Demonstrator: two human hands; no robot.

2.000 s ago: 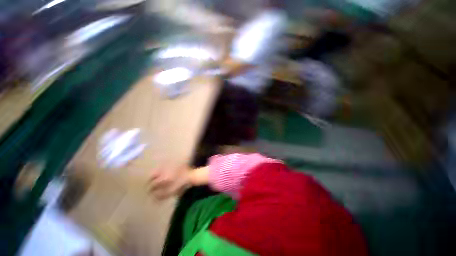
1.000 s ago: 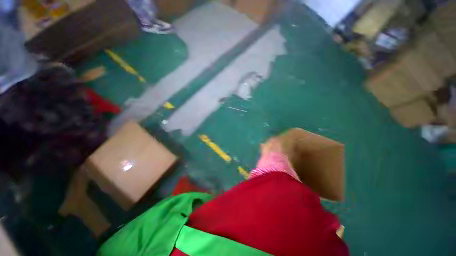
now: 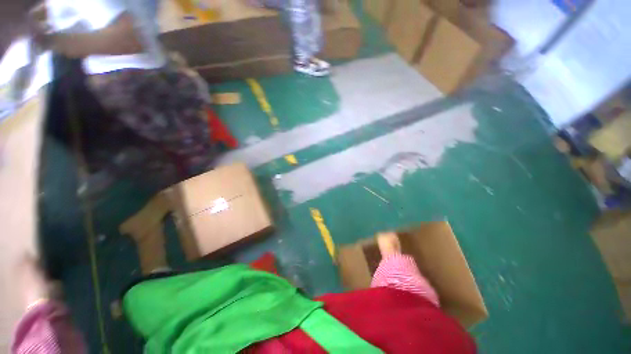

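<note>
An open brown carton (image 3: 448, 266) stands on the floor at my lower right. My right hand (image 3: 389, 243) is at this carton, over its opening near the far wall. Its fingers are not clear, and I cannot tell whether it holds anything. Most of the carton's inside is hidden by my sleeve and the carton walls. My left hand (image 3: 31, 280) is a blur at the left edge, by the cardboard-covered bench (image 3: 17, 180); its fingers cannot be made out.
A closed, taped carton (image 3: 228, 211) stands on the green floor left of centre, with a cardboard piece (image 3: 149, 231) beside it. A person (image 3: 138, 90) is at the bench, upper left. Another person's legs (image 3: 303, 31) and more cartons (image 3: 446, 52) are farther back.
The view has swung from the bench to the floor. My right hand has gone from over the bench to the open carton. My left hand has come into view at the left edge.
</note>
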